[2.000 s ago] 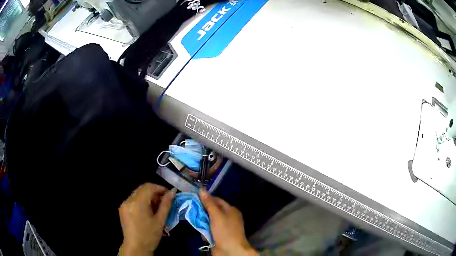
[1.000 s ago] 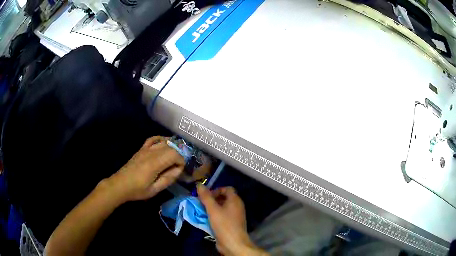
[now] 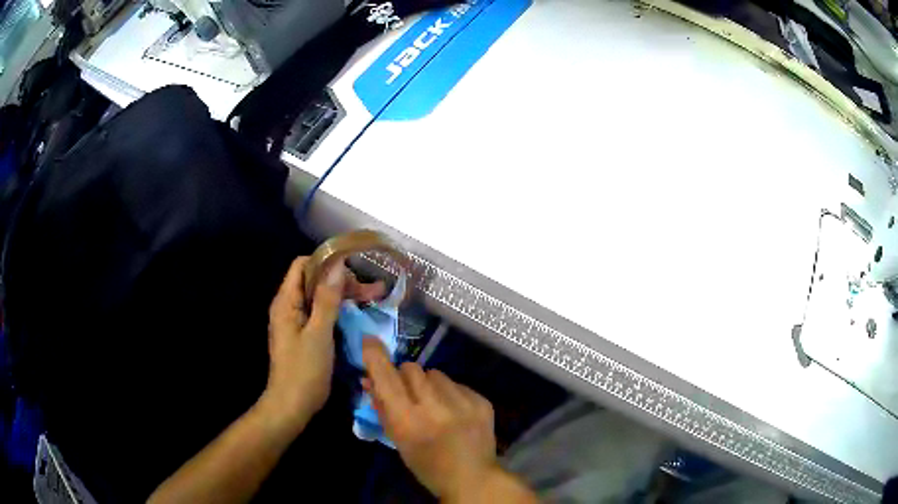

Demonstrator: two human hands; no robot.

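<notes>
My left hand (image 3: 307, 330) holds a brown tape roll (image 3: 338, 246) upright in front of the table's front edge. A light blue face mask (image 3: 368, 333) hangs just below the roll, crumpled and partly hidden by my hands. My right hand (image 3: 430, 418) is at the mask's lower right, with its fingers against the mask. The fingertips are partly hidden, and I cannot tell exactly how they hold it. Part of the small under-table tray (image 3: 429, 346) shows behind the mask.
The white machine table (image 3: 610, 187) has a printed ruler (image 3: 591, 364) along its front edge. A dark blue cord (image 3: 356, 137) crosses its left end. Large black cloth (image 3: 148, 236) lies at the left. A needle plate area (image 3: 855, 295) is at the far right.
The tape roll has come up out of the tray in my left hand. The mask has moved up beneath the roll, and my right hand has shifted along with it.
</notes>
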